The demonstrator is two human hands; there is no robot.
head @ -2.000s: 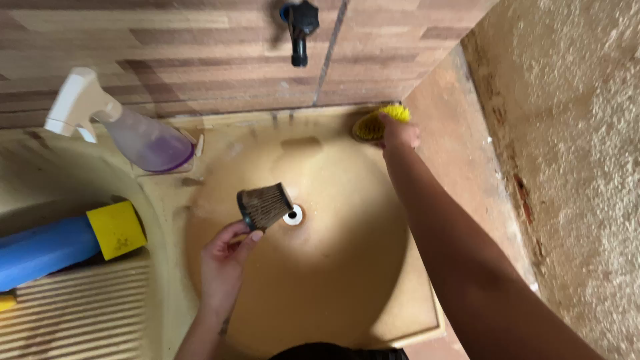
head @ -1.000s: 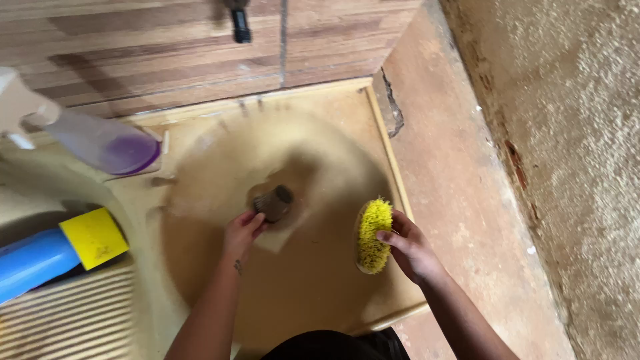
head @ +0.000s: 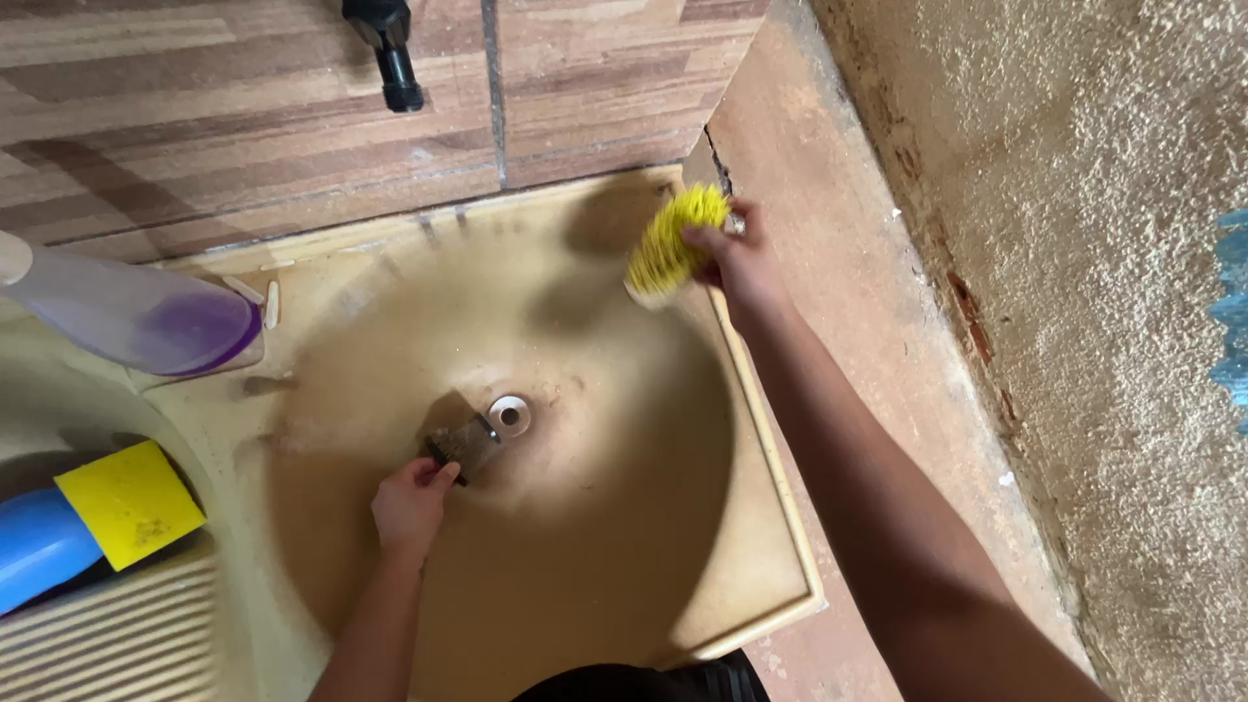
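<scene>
Low in the basin of a cream laundry sink (head: 765, 585), my left hand (head: 414, 502) pinches the edge of a small dark mesh strainer cup (head: 470, 448), which lies on its side just left of the white drain (head: 510, 416). My right hand (head: 736, 253) grips a brush with yellow bristles (head: 678, 239) above the sink's back right corner. Its bristles are turned toward the camera, slightly blurred, and its back is mostly hidden.
A spray bottle with purple liquid (head: 161, 312) stands on the ledge at left. A blue bottle (head: 44, 546) and a yellow sponge (head: 132, 505) lie near the ribbed washboard (head: 117, 634). A black tap (head: 395, 63) juts from the wall.
My right hand has moved with the yellow brush from the basin's right side up to the back right corner. My left hand keeps hold of the strainer near the drain.
</scene>
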